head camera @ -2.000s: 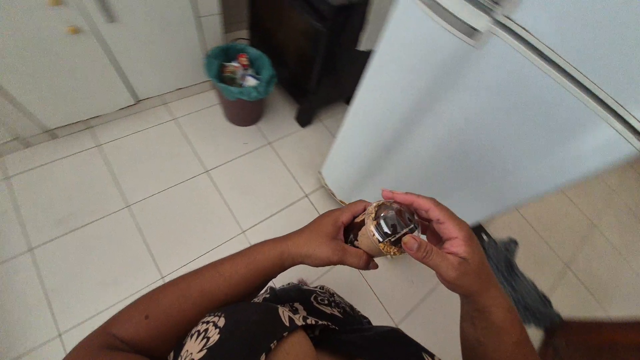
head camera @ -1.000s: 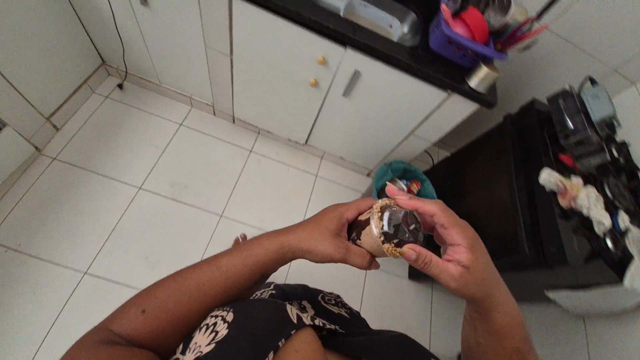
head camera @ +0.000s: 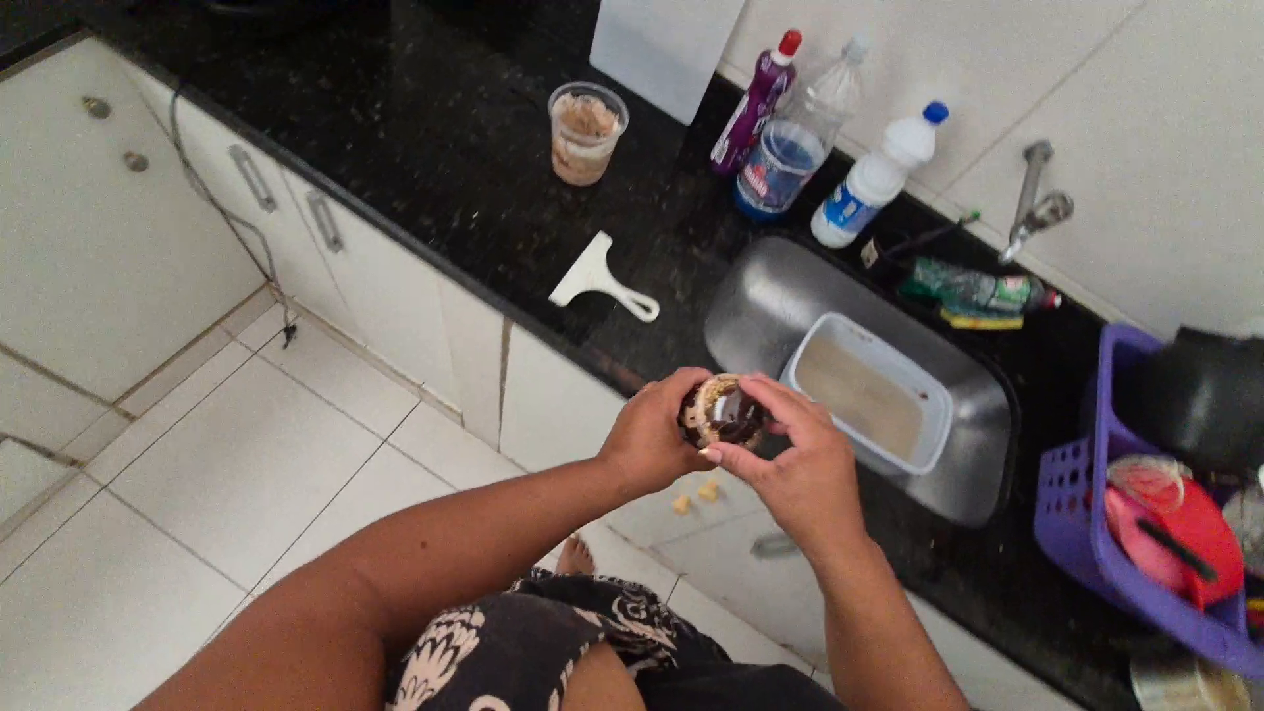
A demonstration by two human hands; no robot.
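Note:
Between my two hands is a small clear container with a dark chocolate-like filling and crumbs around its rim point(head camera: 729, 413); its exact shape is partly hidden by my fingers. My left hand point(head camera: 654, 434) wraps its left side. Fingers and thumb of my right hand point(head camera: 805, 464) hold its right side and top edge. Beyond them on the black stone counter stand a clear plastic cup with a brown and white creamy dessert point(head camera: 585, 136) and, lying flat, a white hand squeegee point(head camera: 604, 281).
A steel sink point(head camera: 765, 296) holds a plastic tub of cloudy water point(head camera: 859, 395). Behind it stand a purple bottle point(head camera: 755, 104), a bottle of blue liquid point(head camera: 780, 168) and a white bottle point(head camera: 874, 183). At right sits a purple dish basket point(head camera: 1071, 494), below a wall tap point(head camera: 1032, 212).
The view has swung from the fridge, past the stove and bin, to the sink counter. Both hands still hold the container together.

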